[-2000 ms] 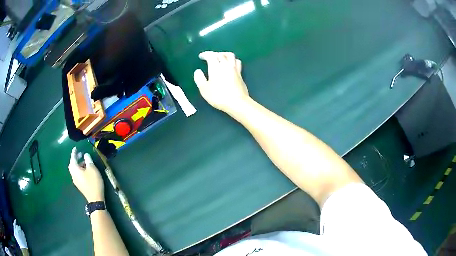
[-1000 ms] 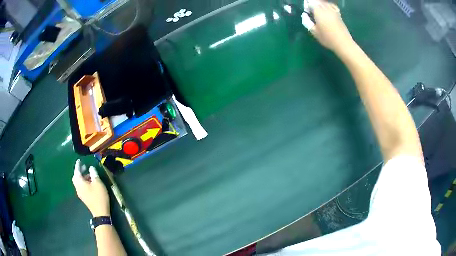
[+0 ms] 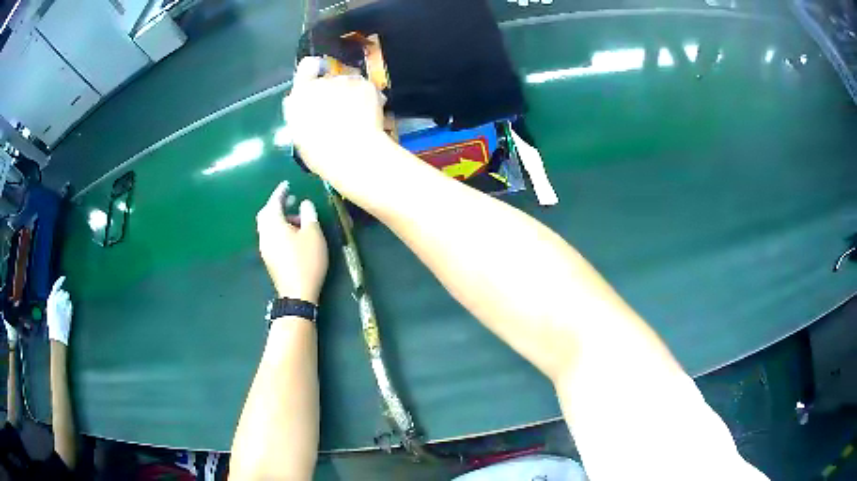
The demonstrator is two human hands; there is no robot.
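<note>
My right hand (image 3: 336, 117) is over the orange-brown fixture (image 3: 375, 62) at the left side of the blue machine (image 3: 451, 141). Its fingers are bent and partly hidden, so I cannot tell whether it holds anything. My right forearm covers part of the machine's red-and-yellow front panel (image 3: 462, 162), and the red button is hidden. My left hand (image 3: 293, 246), with a black wristwatch, rests palm-up-like, fingers apart and empty, just in front of the fixture. A black cover (image 3: 451, 56) lies over the machine top.
A thin black phone frame (image 3: 117, 209) lies on the green belt (image 3: 648, 235) at left. A taped cable (image 3: 366, 324) runs from the machine to the near edge. A white tag (image 3: 534, 169) sticks out at the machine's right. Another person's white-gloved hand (image 3: 59, 314) is far left.
My right hand has come back from the far right to the fixture. The view has shifted left, so the machine and my left hand appear further right.
</note>
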